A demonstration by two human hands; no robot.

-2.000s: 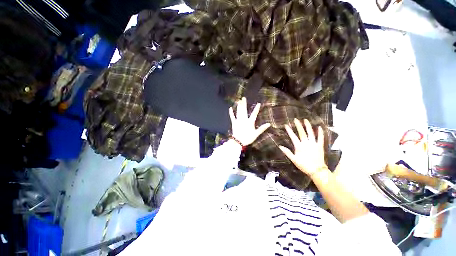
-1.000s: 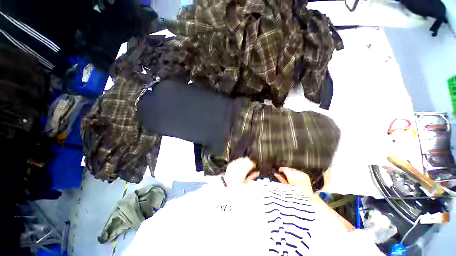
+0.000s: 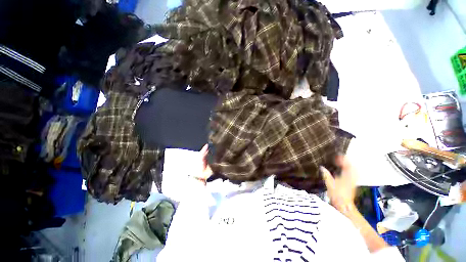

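A brown plaid garment piece (image 3: 278, 135) lies rumpled over the right part of the black pressing board (image 3: 176, 118). My left hand (image 3: 205, 165) is at the piece's left front corner, partly hidden by the cloth edge and my sleeve. My right hand (image 3: 341, 180) is at its right front edge, thumb and fingers apart and blurred. Whether either hand pinches the cloth is unclear. The steam iron (image 3: 426, 164) with its wooden handle sits at the right table edge, away from my hands.
A large plaid pile (image 3: 255, 43) lies beyond the board. A smaller plaid pile (image 3: 115, 153) lies at its left end. Red-handled scissors (image 3: 410, 111) lie on the white table (image 3: 380, 77) at right. Blue bins (image 3: 66, 189) stand at left.
The piece went from spread under both hands, to drawn smooth over the board, to lying rumpled with diagonal checks. My hands moved apart, left to its left corner, right to its right edge.
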